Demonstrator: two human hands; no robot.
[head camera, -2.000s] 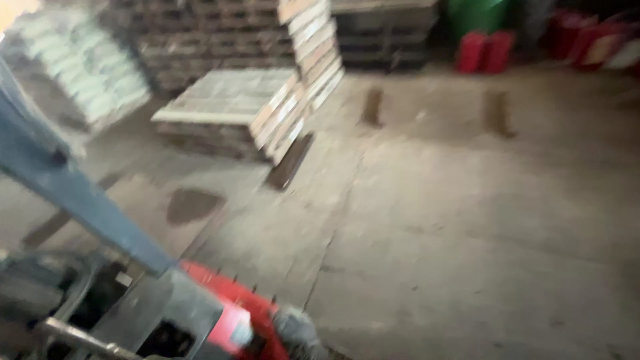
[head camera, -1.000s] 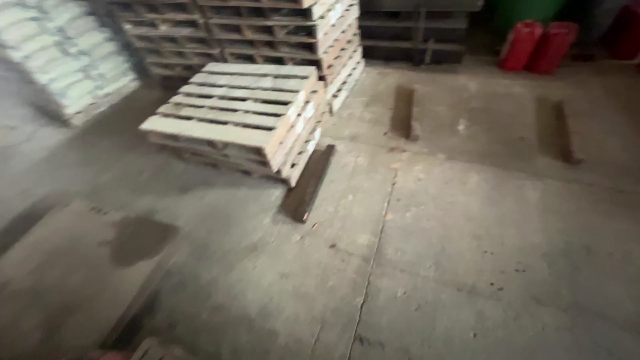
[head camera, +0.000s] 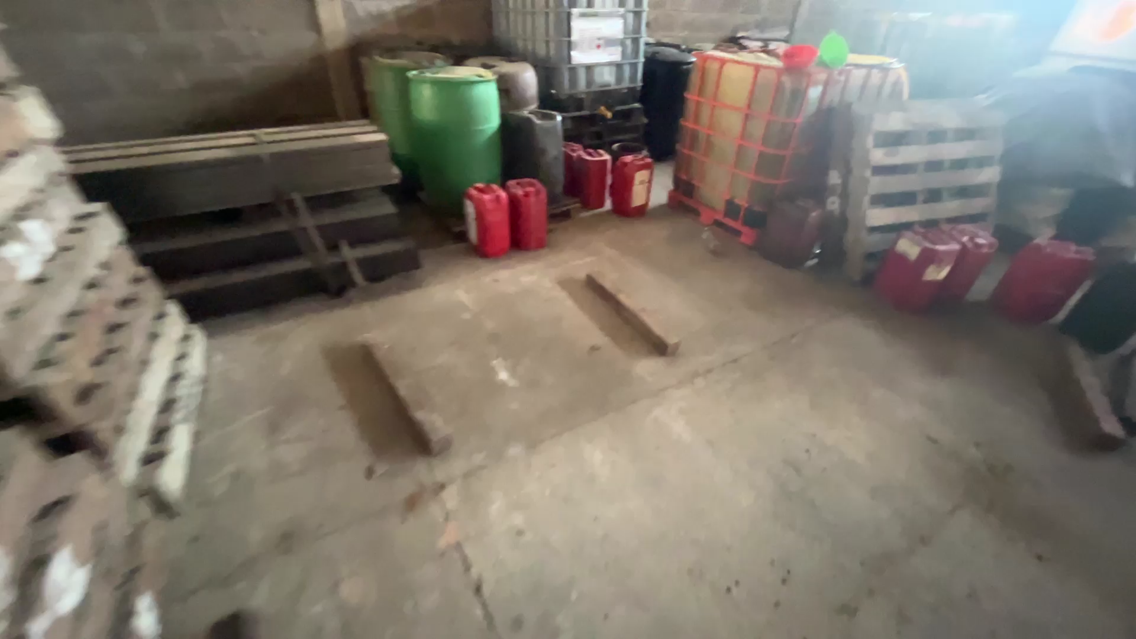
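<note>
Neither my left hand nor my right hand shows in the head view, so what they hold cannot be seen. Two wooden beams lie apart on the concrete floor, one at left centre (head camera: 404, 399) and one farther back (head camera: 632, 315). Behind them stand a pair of red plastic jerrycans (head camera: 508, 217) and a green plastic drum (head camera: 455, 138). An IBC tank in an orange cage (head camera: 741, 133) stands farther right, with a red funnel (head camera: 799, 57) and a green funnel (head camera: 833, 50) on top.
Stacked wooden pallets (head camera: 84, 355) rise along the left edge. Long dark boards (head camera: 240, 177) are piled by the block wall. On the right, a pallet stands upright (head camera: 927, 173) behind more red jerrycans (head camera: 919, 266), and another beam (head camera: 1087, 399) lies near the right edge.
The view has swung far to the right. The red machine part and grey bar at the lower left two seconds ago are out of view.
</note>
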